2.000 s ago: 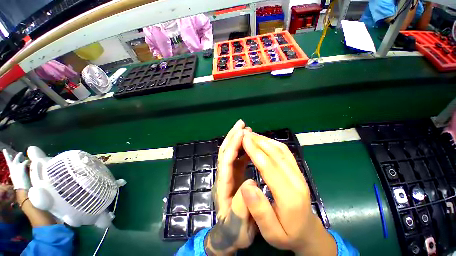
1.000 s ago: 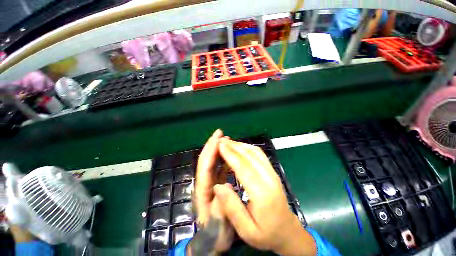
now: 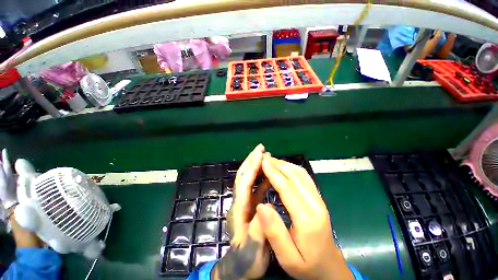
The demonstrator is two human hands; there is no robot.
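My left hand (image 3: 247, 219) and my right hand (image 3: 300, 219) are bare and pressed together at the fingertips, palms facing, above the blister tray. The fingers are straight and a hollow shows between the palms; no object is visible in it. The black blister tray (image 3: 188, 229) lies directly in front, with shiny square pockets. My hands hide its middle and much of its right part. A second black parts tray (image 3: 437, 205) lies to the right with several small round and square pieces in its lower left part.
A white fan (image 3: 70, 205) stands at left, beside another person's gloved hand (image 3: 6, 180) and blue sleeve. A blue stick (image 3: 395, 243) lies beside the right tray. A pink fan (image 3: 487, 156) is at far right. Across the line are an orange parts tray (image 3: 273, 92), a black tray (image 3: 164, 90) and a person in pink.
The view has shifted between frames. My hands stay pressed together over the tray throughout. The pink fan at right has come into view since the oldest frame.
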